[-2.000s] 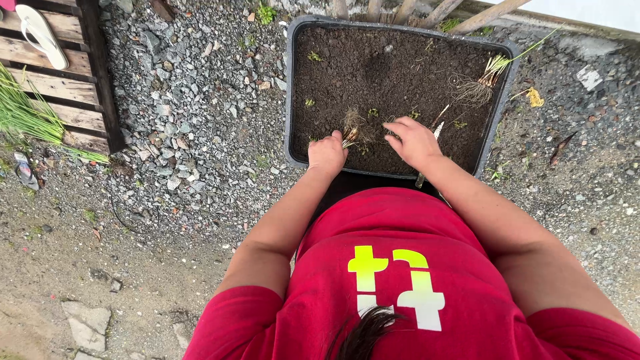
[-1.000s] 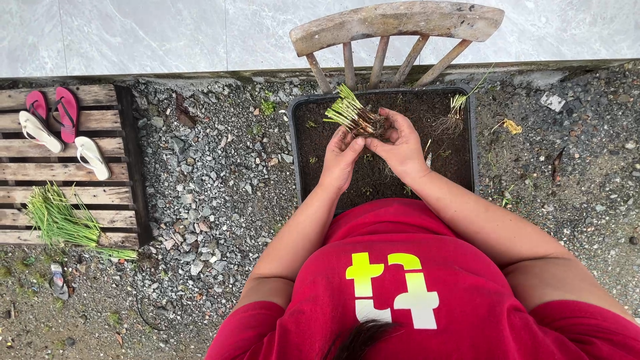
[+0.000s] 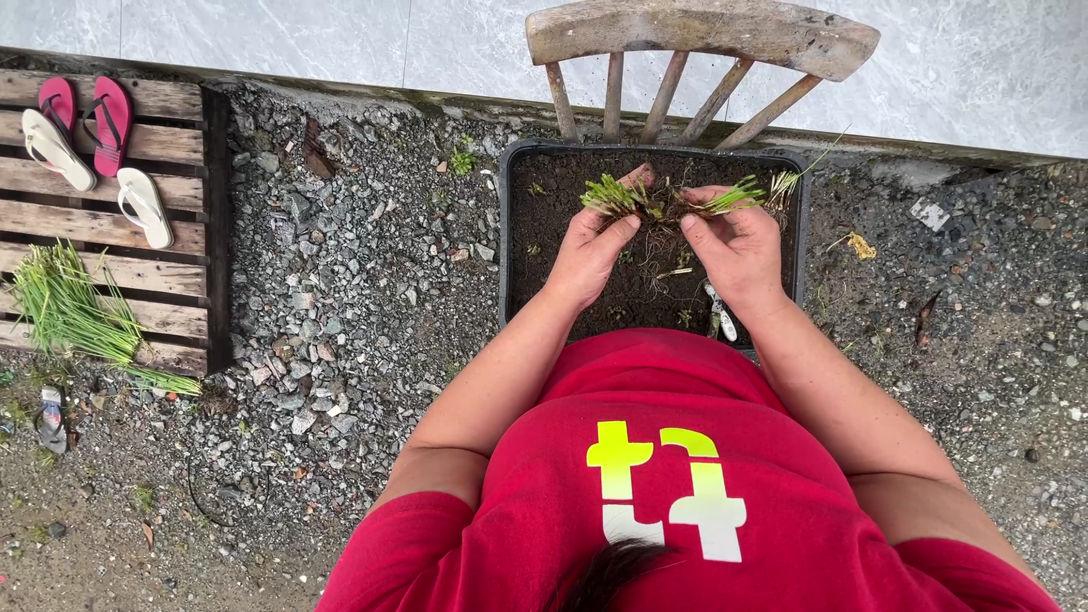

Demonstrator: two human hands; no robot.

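My left hand (image 3: 599,246) grips a clump of cut green stalks (image 3: 614,197) with soil and roots at its base. In my right hand (image 3: 738,246) is a smaller clump of green stalks (image 3: 733,197), its thin roots hanging toward the other clump. Both hands are above a black plastic tray of dark soil (image 3: 505,246), which has small green sprouts in it. A white-handled tool (image 3: 722,316) lies in the tray by my right wrist, partly hidden. More rooted stalks (image 3: 784,183) rest at the tray's upper right corner.
A wooden chair back (image 3: 701,32) rises behind the tray, beside a grey tiled surface (image 3: 297,38). To the left, a wooden pallet (image 3: 102,200) holds flip-flops (image 3: 110,127) and a bundle of long green leaves (image 3: 72,310). Gravel (image 3: 340,280) covers the ground between pallet and tray.
One second ago both hands were together at a single clump; now they are apart, each with a clump. Two seconds ago they were low over the soil. The view has shifted.
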